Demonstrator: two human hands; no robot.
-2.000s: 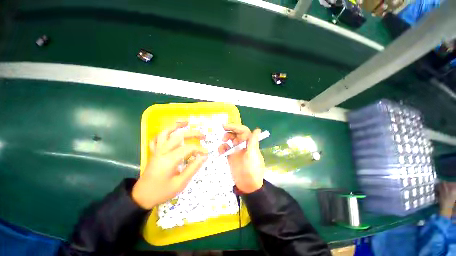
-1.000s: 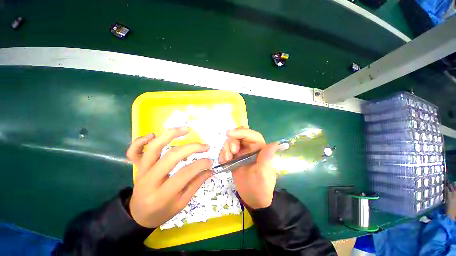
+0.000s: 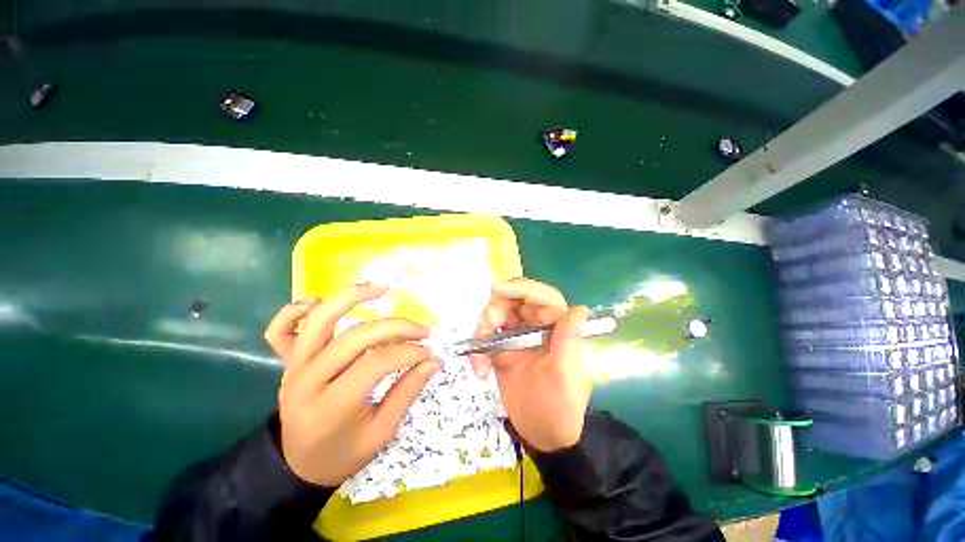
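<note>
The yellow tray (image 3: 407, 228) lies in front of me with a heap of small white parts (image 3: 444, 423) in it. My right hand (image 3: 545, 365) is over the tray's right side and holds silvery tweezers (image 3: 508, 341), their tips pointing left. My left hand (image 3: 354, 392) is over the tray's left side, fingers bent, with thumb and fingertips close to the tweezer tips. Whether a small part is between my left fingertips cannot be told; the area is overexposed. A thin dark cord (image 3: 521, 476) hangs from my right wrist.
Beyond the white rail (image 3: 423, 191), black units (image 3: 238, 105) lie spaced on the green belt (image 3: 402, 116). A white post (image 3: 825, 127) rises at right. Right of the tray are an amber film (image 3: 645, 337), a wire spool (image 3: 781, 455) and stacked clear trays (image 3: 862, 339). Blue clothing shows lower right.
The tweezers now lie flatter, tips still near my left fingertips. Since the earliest frame my left hand has lowered slightly. The view has shifted, and the belt units sit further left than two seconds ago.
</note>
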